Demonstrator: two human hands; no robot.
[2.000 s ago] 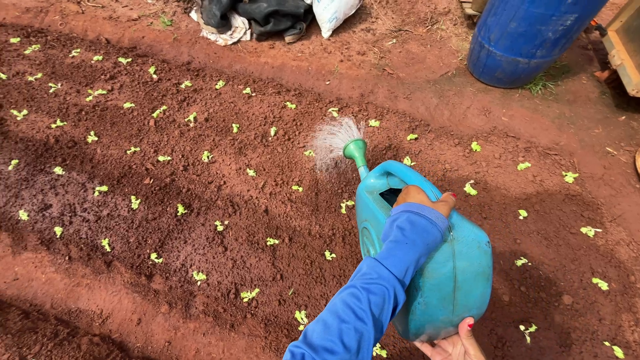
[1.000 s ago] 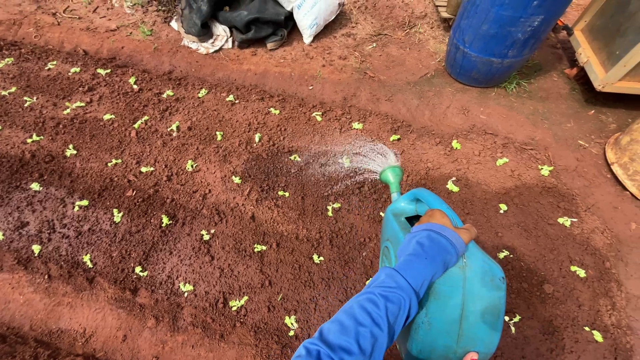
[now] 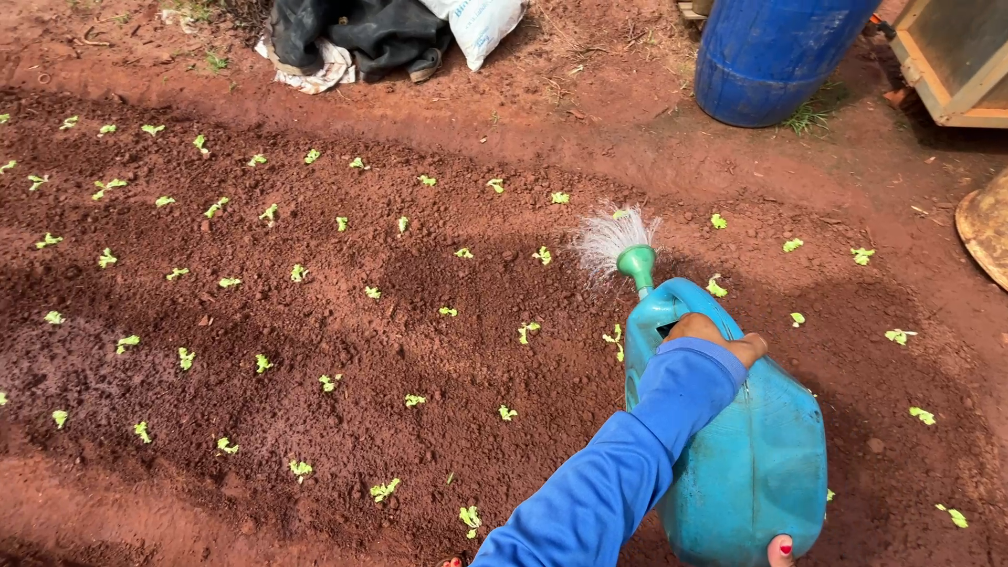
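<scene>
A turquoise plastic watering can [image 3: 748, 457] hangs tilted over a red soil bed [image 3: 441, 331] planted with small pale green seedlings [image 3: 384, 490]. My left hand [image 3: 705, 331], in a blue sleeve, is closed around the can's top handle. Of my right hand [image 3: 780, 551], only a thumb with a red nail shows, against the can's lower end; its other fingers are hidden. Water [image 3: 610, 240] sprays from the green rose [image 3: 636, 264] on the spout, over the soil and a seedling near the far row.
Beyond the bed lie a black cloth-like bundle [image 3: 386, 35] and a white bag [image 3: 484, 27]. A blue plastic barrel [image 3: 768, 67] and a wood-framed box [image 3: 937, 87] stand at the far right. A rusty curved object [image 3: 988, 228] lies at the right edge.
The can has moved to the right along the bed, still spraying. My right hand's fingers showed under the can two seconds ago; only the thumb shows now.
</scene>
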